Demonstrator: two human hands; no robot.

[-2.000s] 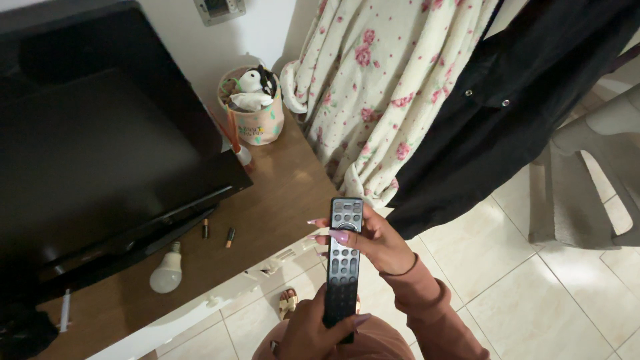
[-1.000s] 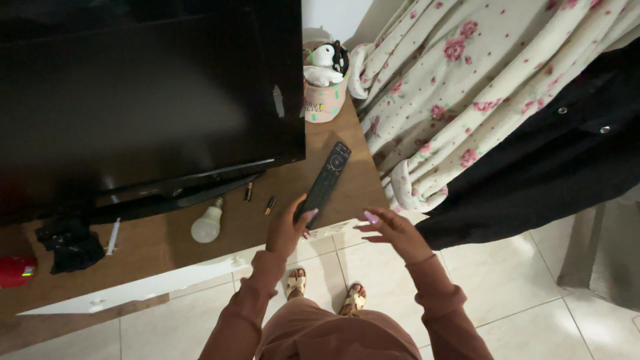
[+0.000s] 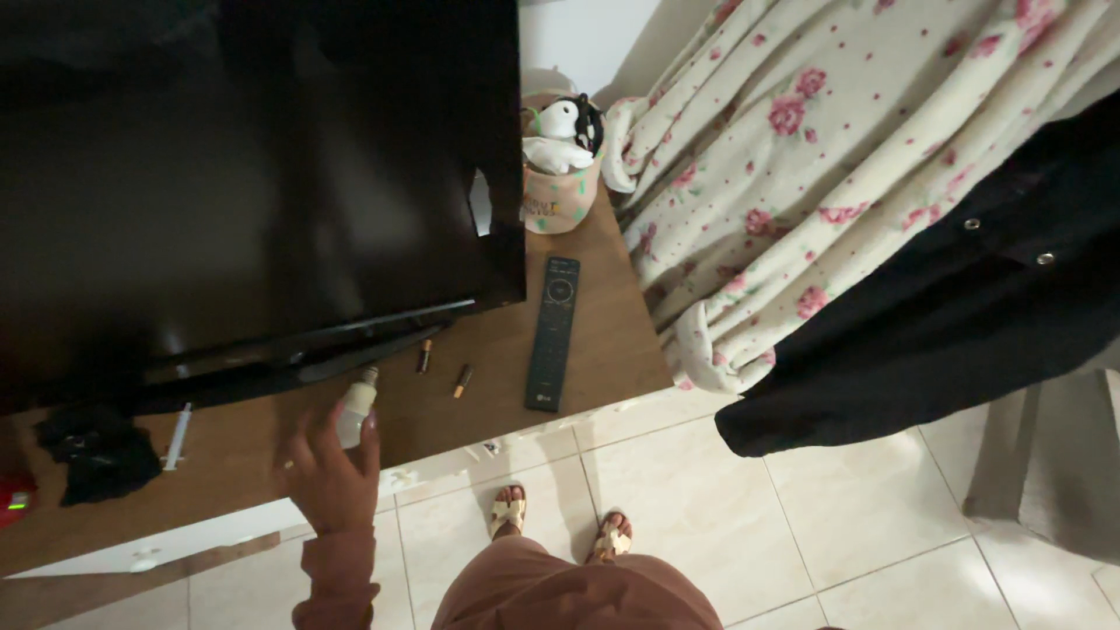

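My left hand reaches over the front of the brown wooden cabinet top, its thumb and fingers around the white body of a light bulb, whose screw base points toward the television. My right hand is out of the frame. A black LG remote control lies flat near the cabinet's right end, buttons up. Between bulb and remote lie two small batteries, one close to the television's foot and the other nearer the front edge.
A large black television stands on the cabinet. Behind the remote is a fabric basket with a penguin plush. A syringe, a black cloth or bag and a red object lie at left. Floral fabric hangs beside the right end.
The remote was in both hands, then went down onto the cabinet and was let go. My left hand has moved left to the bulb. My right hand has left the view.
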